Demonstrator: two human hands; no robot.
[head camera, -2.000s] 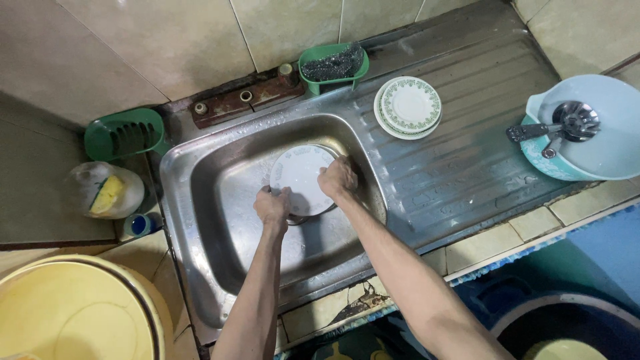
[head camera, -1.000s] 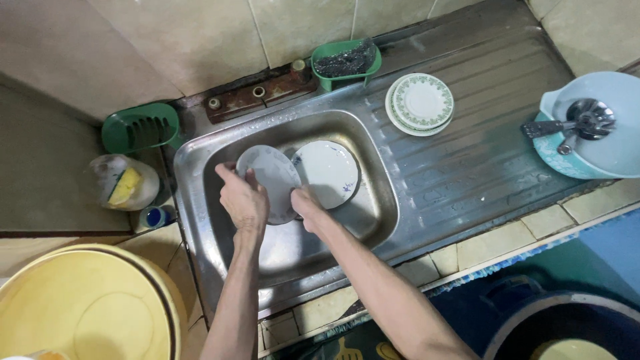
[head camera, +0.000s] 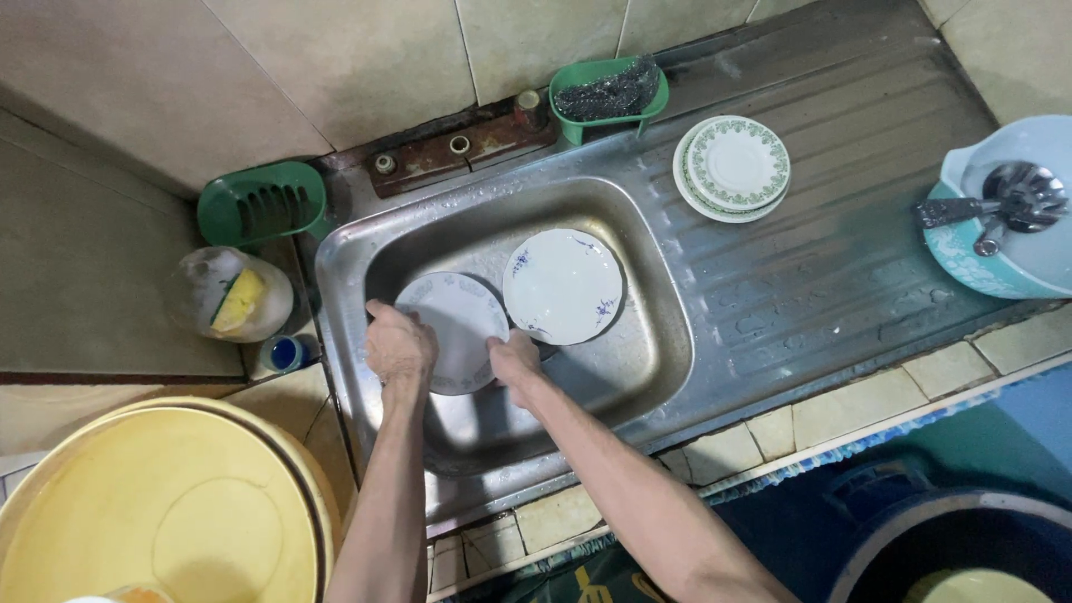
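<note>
In the left half of the steel sink basin (head camera: 586, 394), a white plate with a grey patterned rim (head camera: 456, 335) is held between both hands. My left hand (head camera: 402, 347) grips its left edge, and my right hand (head camera: 515, 364) holds its lower right edge. Just right of it, a white plate with blue flower sprigs (head camera: 563, 289) lies in the basin; whether the two plates touch is unclear. On the ribbed drainboard to the right sits a small stack of white plates with green rims (head camera: 735, 167).
Behind the sink are a green holder with a metal scourer (head camera: 607, 92) and an empty green dish (head camera: 264, 201). Left stand a clear container with a yellow sponge (head camera: 239, 301), a small blue container (head camera: 285, 353) and a yellow basin (head camera: 167, 502). A light-blue bowl with utensils (head camera: 1005, 251) is far right.
Two seconds ago my hands held a plate in mid-basin. The blue-sprigged plate has since come into sight, and the grey-rimmed plate has been moved to its left, lower in the basin.
</note>
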